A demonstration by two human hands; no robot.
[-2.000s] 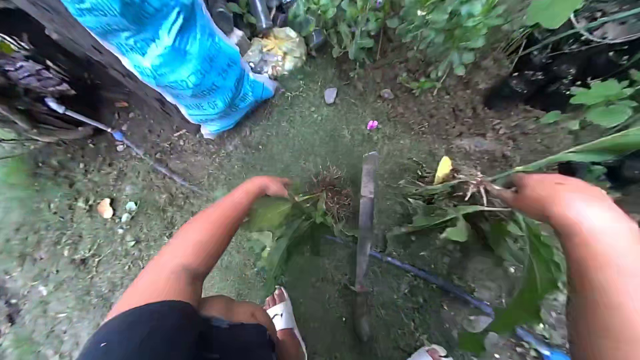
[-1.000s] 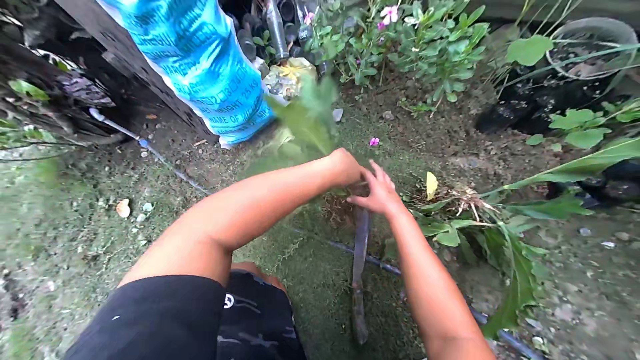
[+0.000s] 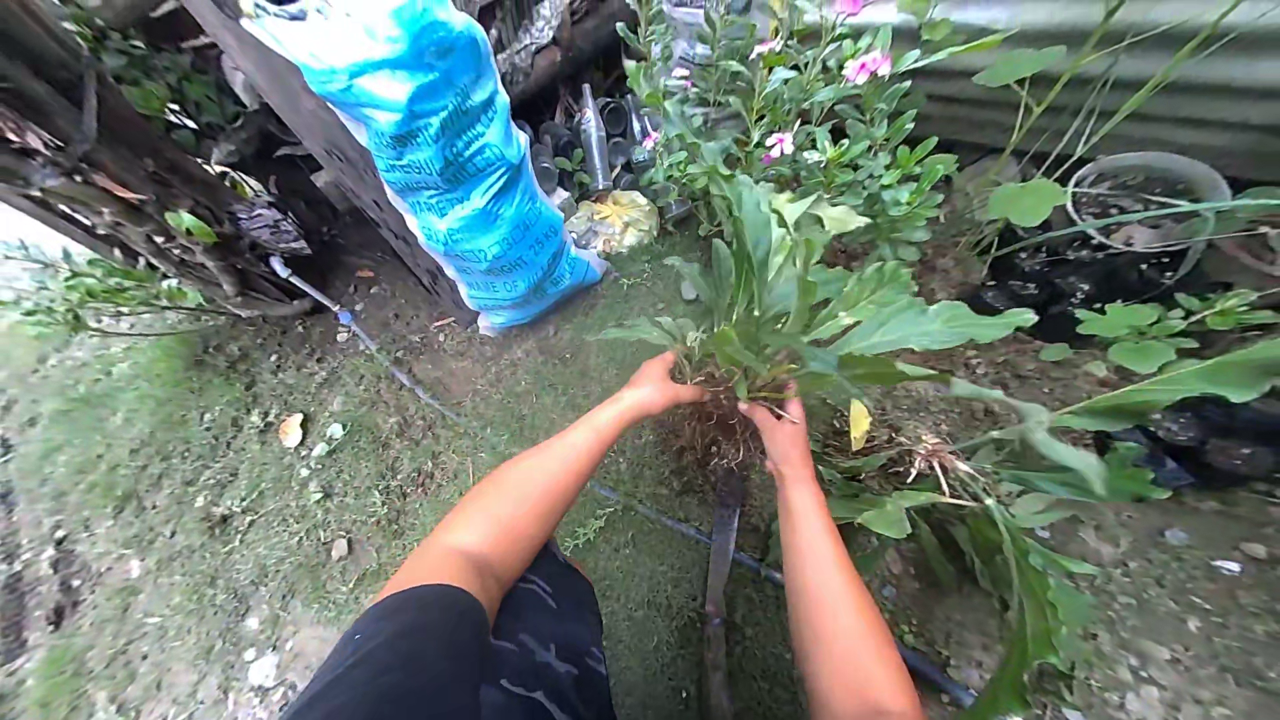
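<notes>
Both hands hold an uprooted leafy green plant (image 3: 770, 280) by its base, one on each side, with the leaves upward and a brown root clump (image 3: 722, 430) hanging below. My left hand (image 3: 662, 388) grips the left side of the base. On the right side is my right hand (image 3: 782, 430), its fingers partly hidden by stems. Beneath the roots a long flat metal blade (image 3: 724, 545) lies on the ground, its upper end close under the clump. Another uprooted plant (image 3: 1020, 500) lies to the right, with pale roots showing and a yellow leaf (image 3: 859, 424) beside it.
A blue printed sack (image 3: 470, 180) stands at the upper left, near glass bottles (image 3: 593, 140) and a crumpled plastic bag (image 3: 613, 220). Pink-flowered plants (image 3: 880, 130) grow behind. A thin pipe (image 3: 400, 372) crosses the ground. A round container (image 3: 1148, 200) and black plastic are at the right.
The hands were apart two seconds ago and have come together at the plant's base. The plant, low by my left hand at first, now stands upright between both hands.
</notes>
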